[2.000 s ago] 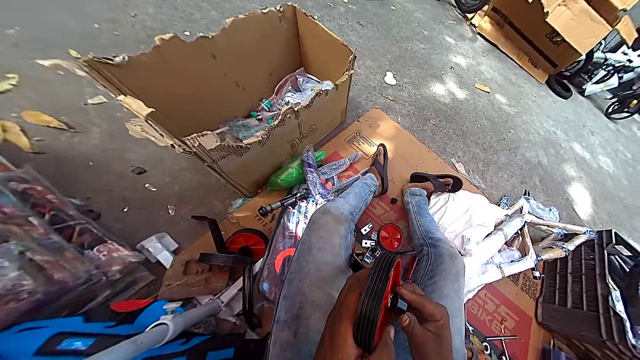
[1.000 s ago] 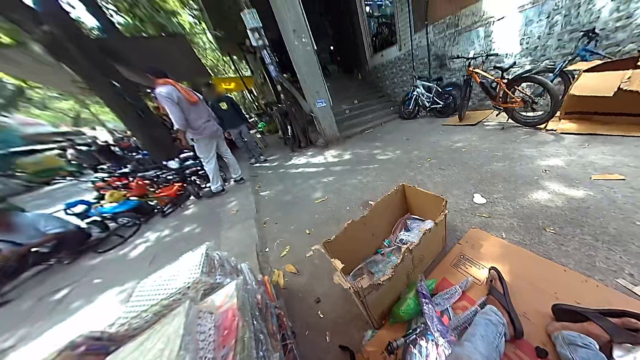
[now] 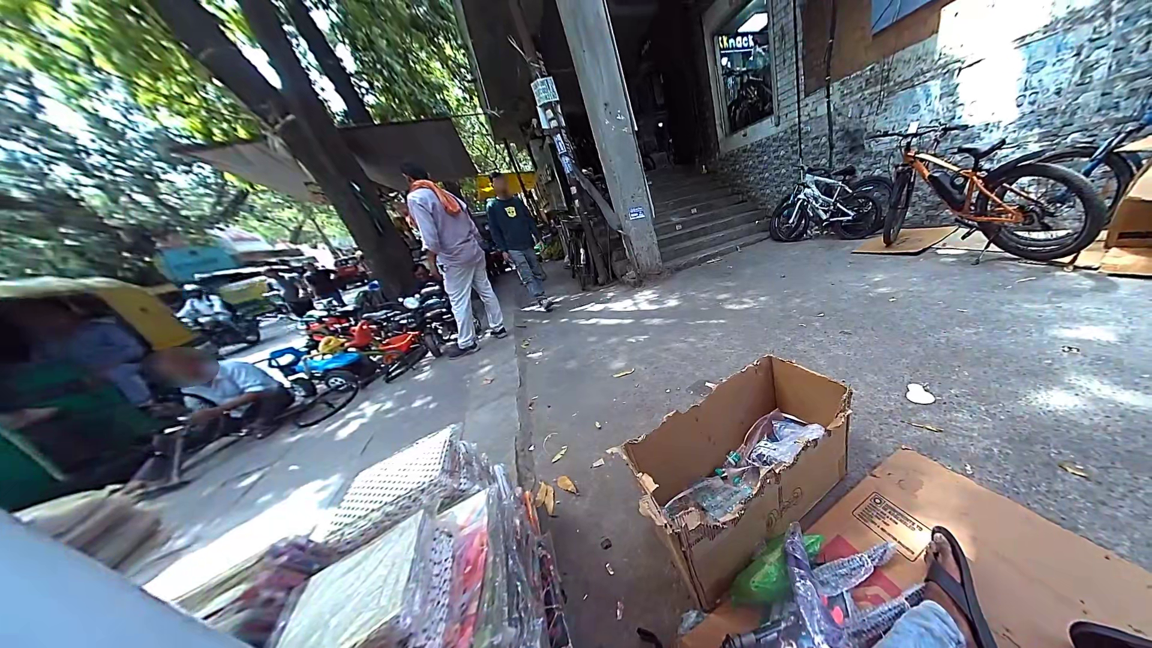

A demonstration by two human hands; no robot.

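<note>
Neither my left hand nor my right hand shows in the head view now, so what they hold is hidden. At the lower right, my foot in a black sandal [image 3: 959,585] rests on a flattened cardboard sheet [image 3: 1017,540]. Beside it lie plastic-wrapped parts [image 3: 805,585] and a green plastic bag [image 3: 769,576]. A torn open cardboard box [image 3: 783,504] stands just behind them, with clear plastic-wrapped items [image 3: 720,490] inside.
Stacked plastic-wrapped packets [image 3: 387,576] fill the lower left. An orange bicycle [image 3: 972,198] and a white bicycle [image 3: 828,207] stand by the wall. Two people are on the pavement near a concrete pillar [image 3: 612,135]; another sits by small ride-on vehicles [image 3: 351,351]. Steps [image 3: 702,216] rise behind.
The view has swung up and left, away from my lap. Two seconds ago both my hands held a small black-and-red wheel there; they are now out of frame.
</note>
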